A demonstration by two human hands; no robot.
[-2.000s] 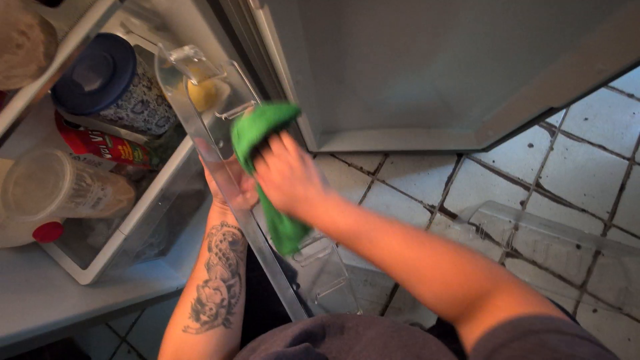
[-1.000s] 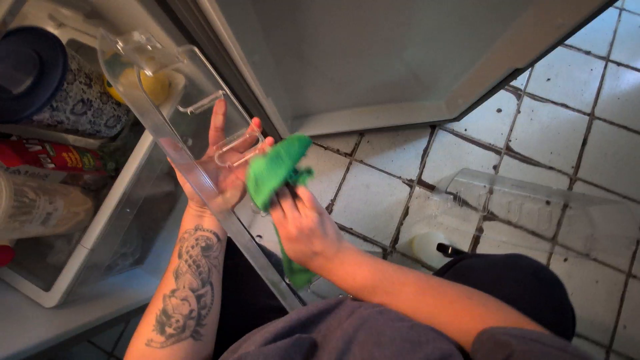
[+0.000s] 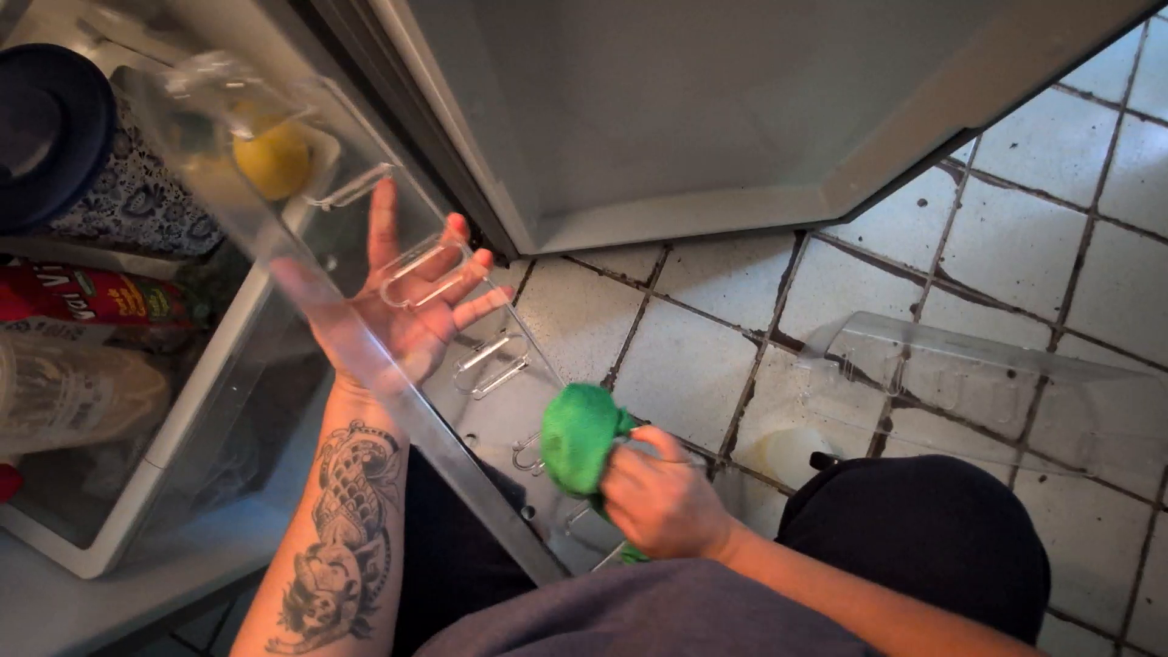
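A long clear plastic refrigerator door bin (image 3: 456,465) slants across the view from upper left down to my lap. My left hand (image 3: 392,301) supports it from beneath, palm up with fingers spread, and shows through the clear plastic. My right hand (image 3: 657,493) grips a bunched green cloth (image 3: 578,438) at the bin's right edge, near its lower end. Molded loops (image 3: 493,365) stand out along the bin. A yellow round fruit, possibly a lemon (image 3: 272,157), shows behind the bin's upper end.
On the left, an open refrigerator drawer (image 3: 196,388) stands near a blue-lidded patterned container (image 3: 55,137), a red package (image 3: 82,297) and a plastic tub (image 3: 82,392). The fridge door (image 3: 657,119) hangs open above. Another clear bin (image 3: 967,392) lies on the tiled floor by my knee (image 3: 922,547).
My right hand has moved the green cloth down along the bin toward my lap. My left hand's fingers have spread beneath the bin.
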